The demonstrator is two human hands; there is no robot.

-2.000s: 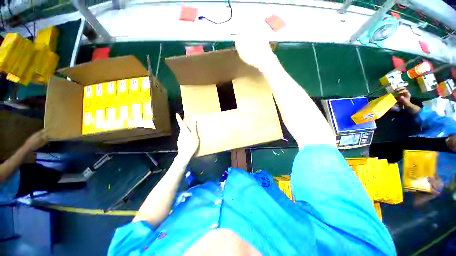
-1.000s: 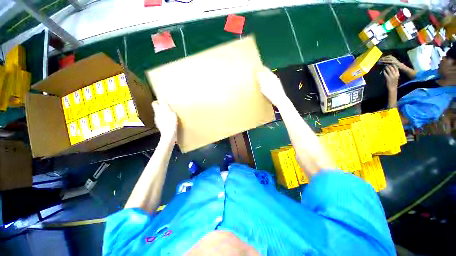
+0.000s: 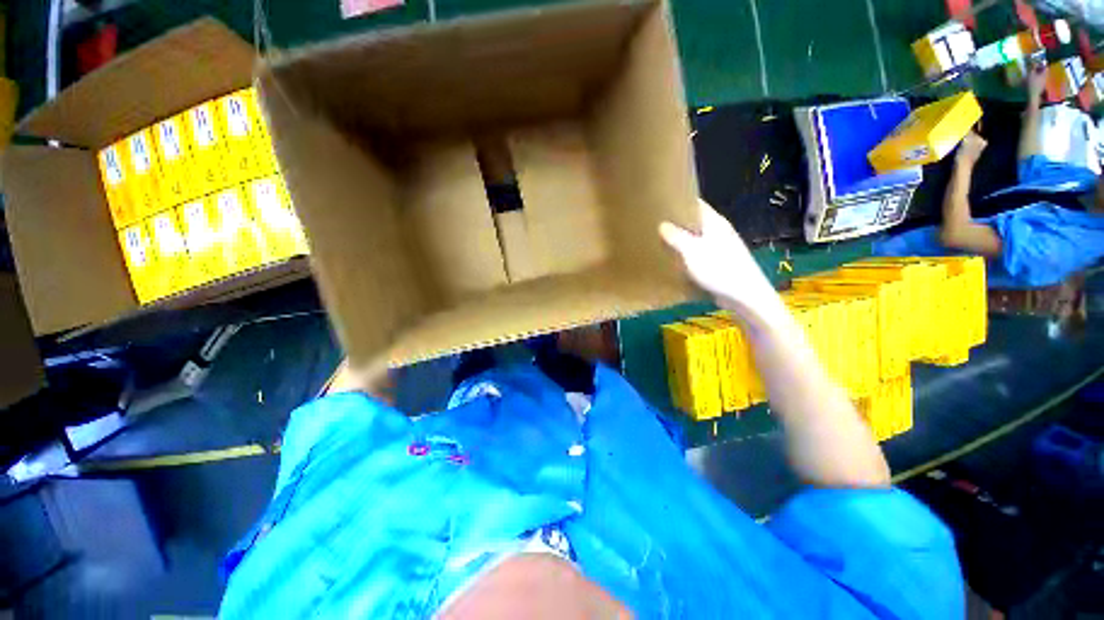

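Observation:
An empty brown shipping carton (image 3: 557,248) is held up in front of me, its open side facing me. Its inner bottom flaps meet with a dark gap between them. My right hand (image 3: 720,257) grips the carton's right side near the lower corner. My left hand (image 3: 367,378) is at the lower left corner, mostly hidden by the carton; only a part near the wrist shows. To the left, another open carton (image 3: 67,242) holds two rows of yellow product boxes (image 3: 200,194) with white labels.
A weighing scale (image 3: 847,151) with a blue top stands right, with a yellow box (image 3: 926,133) on it. Rows of yellow boxes (image 3: 847,321) lie on the green side table. Another worker's arm (image 3: 965,200) is at far right. Small scraps lie on the black strip.
The held carton has been turned, so its open inside now shows instead of its closed face, and it looks larger and nearer. My left hand has become mostly hidden.

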